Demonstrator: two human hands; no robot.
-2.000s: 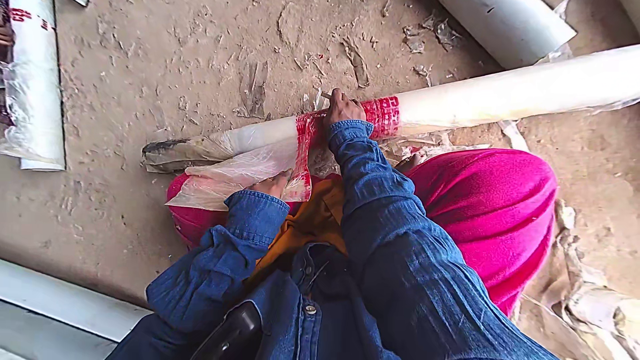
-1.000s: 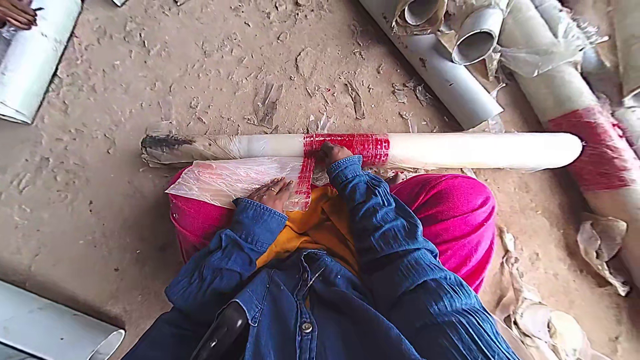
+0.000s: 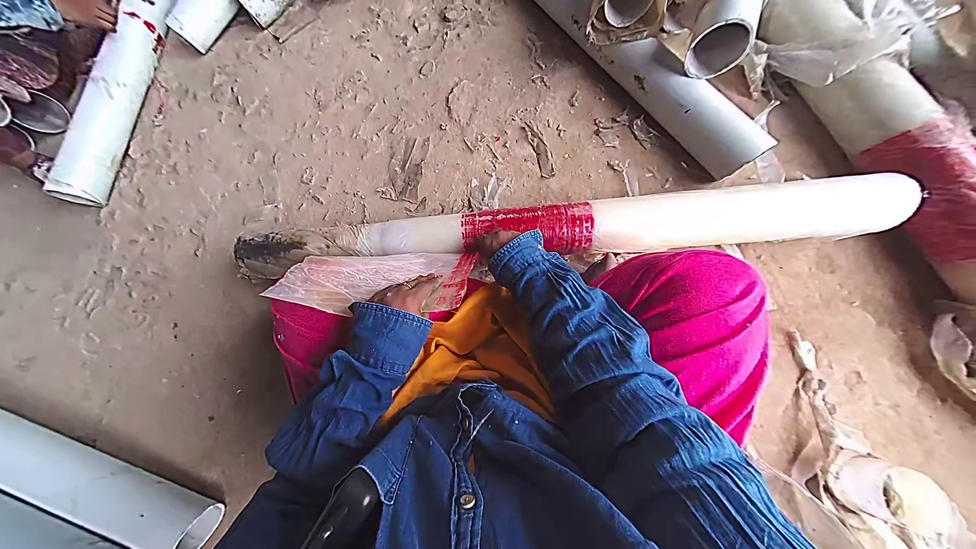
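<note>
A long whitish roll in clear plastic film lies across in front of my folded legs. A band of red printed film goes round its middle, and its left end is dark and dirty. My right hand rests on the near side of that band, its fingers curled at the film; what they grip is hidden. My left hand holds a loose sheet of clear plastic film with a red edge, which hangs on the near side of the roll over my left knee.
Grey plastic pipes lie at the upper right, beside a thick film-wrapped roll with a red band. A white pipe lies at the upper left near another person's hand. More pipe is at the lower left. Crumpled film lies on the right.
The view has shifted, showing more pipes at the upper right. My hands stay at the red band and the loose film, with no plain change in their hold.
</note>
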